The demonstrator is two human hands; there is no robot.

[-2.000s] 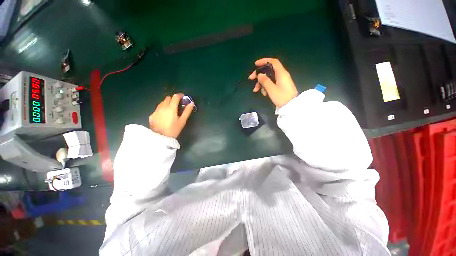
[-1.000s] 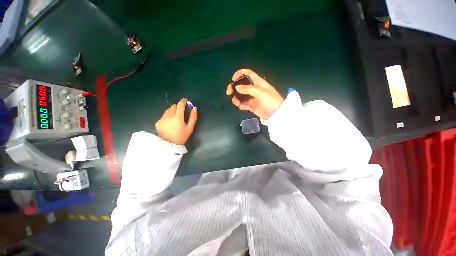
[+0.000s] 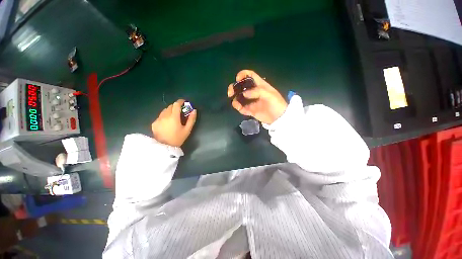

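Observation:
My left hand [image 3: 174, 124] rests on the green mat, thumb and fingers around a small smartwatch module [image 3: 187, 108] whose face shows a lit whitish patch. My right hand [image 3: 258, 98] holds a second dark smartwatch module [image 3: 244, 85] between thumb and fingers, slightly above the mat; its face looks dark and glossy. A pale, thumb-sized clear square piece [image 3: 249, 127] lies on the mat just below my right hand, touched by neither hand.
A power supply [image 3: 46, 109] with red and green digits stands at left; its red wire runs to the upper left. Small units [image 3: 136, 37] lie farther back. A black tray [image 3: 414, 115] with a paper sheet [image 3: 430, 16] is at right, red trays [image 3: 420, 187] below it.
My right hand has moved left and nearer to my left hand, holding its module, whose dark face now shows more. My left hand stays at about the same place on its module, whose lit face shows.

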